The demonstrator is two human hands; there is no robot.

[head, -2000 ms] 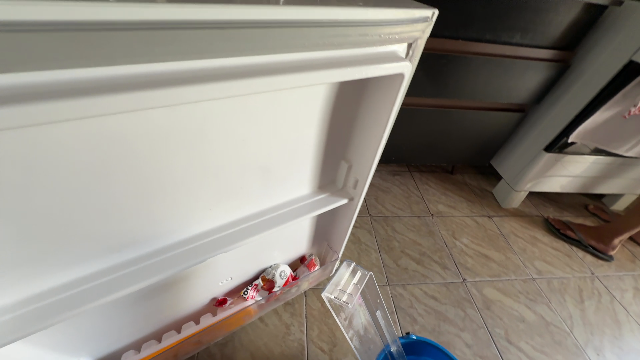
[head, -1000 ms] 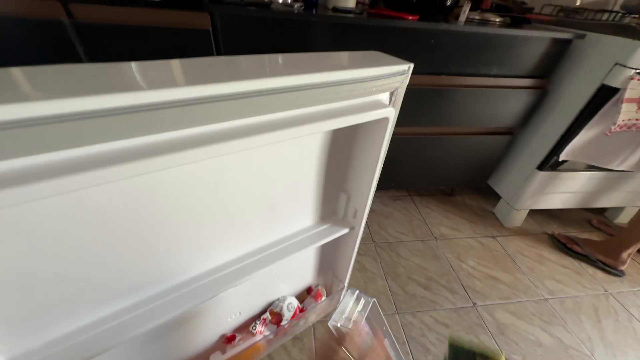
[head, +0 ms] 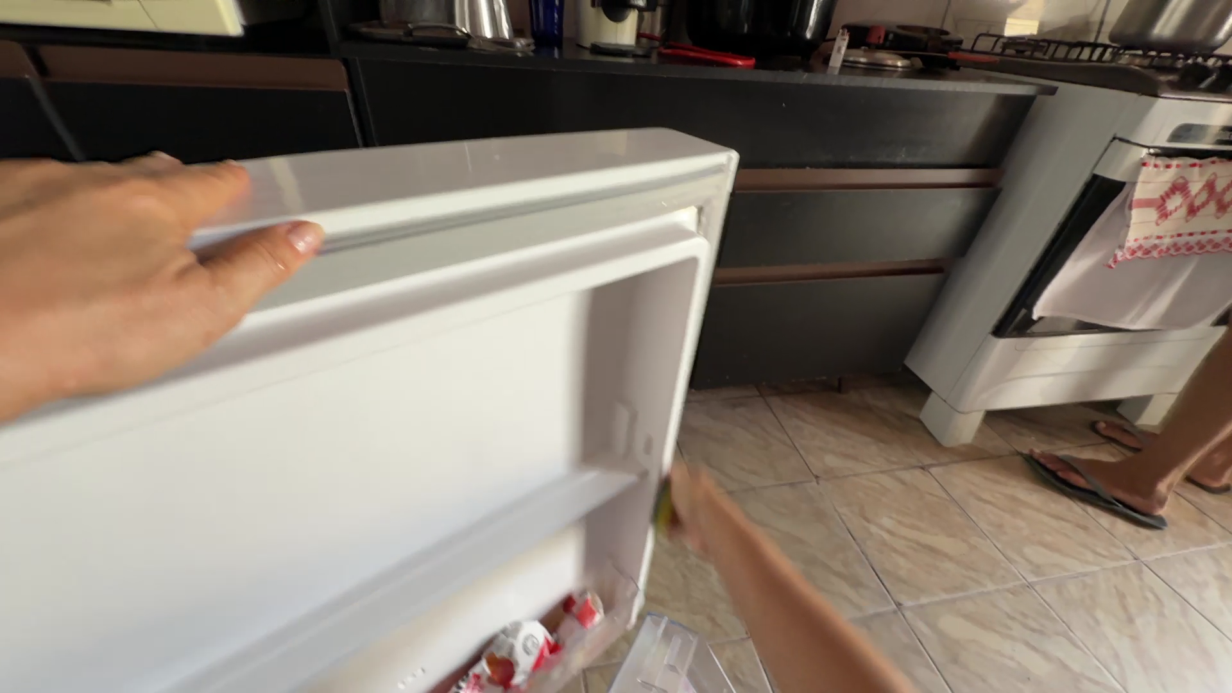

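Note:
The white refrigerator door (head: 462,385) stands open across the left and middle of the head view. My left hand (head: 144,269) rests on its top edge, thumb on the inner side and fingers over the top. Low at the door's free side edge, my right hand (head: 691,505) is blurred, with a green and yellow item, perhaps a sponge (head: 664,508), partly hidden between it and the door. Red and white wrapped packets (head: 525,650) lie in the door's bottom shelf. A clear plastic bin (head: 664,659) is below my right forearm, cut by the frame edge.
Dark drawers (head: 847,226) run behind the door under a counter bearing kitchenware. A white stove (head: 1088,371) with a red and white cloth (head: 1189,207) stands at right. Another person's sandalled foot (head: 1107,481) is on the tiled floor (head: 924,539) before it.
My left hand has come onto the door's top edge. My right hand, low by the clear bin a second ago, is now at the door's side edge. The view has tilted up.

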